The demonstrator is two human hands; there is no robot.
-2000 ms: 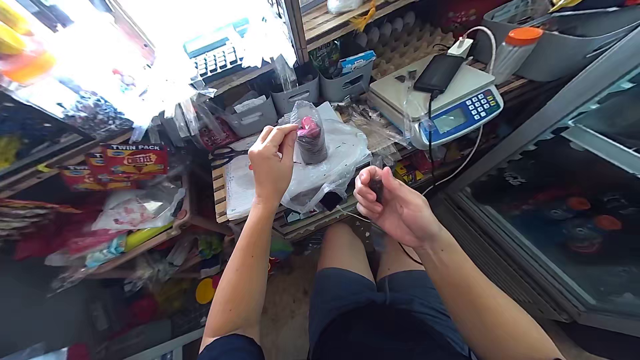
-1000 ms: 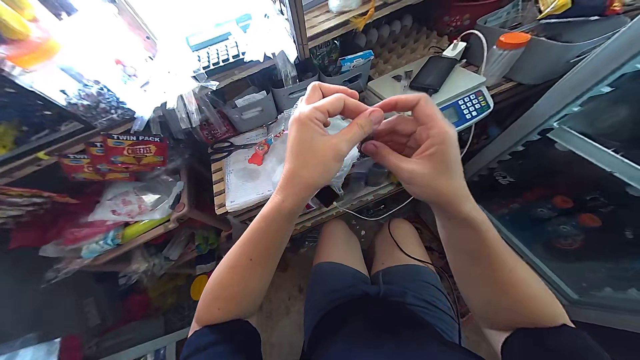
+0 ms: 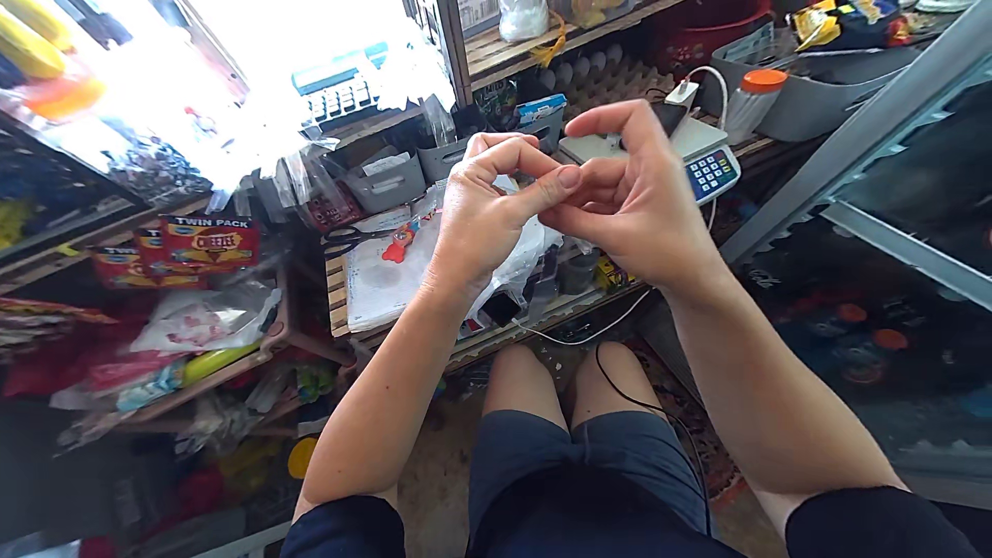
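Note:
My left hand (image 3: 496, 201) and my right hand (image 3: 628, 194) meet in the middle of the view, above the slatted wooden table. The left thumb touches the right fingers, and the right index finger is raised and curved. Whether something small is pinched between the fingertips cannot be made out. Below and left of the hands lies a small red toy-like item (image 3: 394, 252) on white paper (image 3: 376, 287). Crumpled clear plastic (image 3: 508, 271) is partly hidden behind the left hand. Black-handled scissors (image 3: 349, 239) rest at the paper's upper left edge.
A digital scale (image 3: 711, 174) stands behind the right hand, near a clear jar with an orange lid (image 3: 763, 81). Grey baskets (image 3: 387, 186) line the table's back. A white cable (image 3: 589, 341) loops at the front edge. A glass-doored cooler (image 3: 914, 225) is on the right, snack packs (image 3: 209, 242) on the left.
Two seconds ago the hands were apart, with the left near a plastic bag holding something pink and dark; now they are together. Since one second ago, the right index finger has lifted away.

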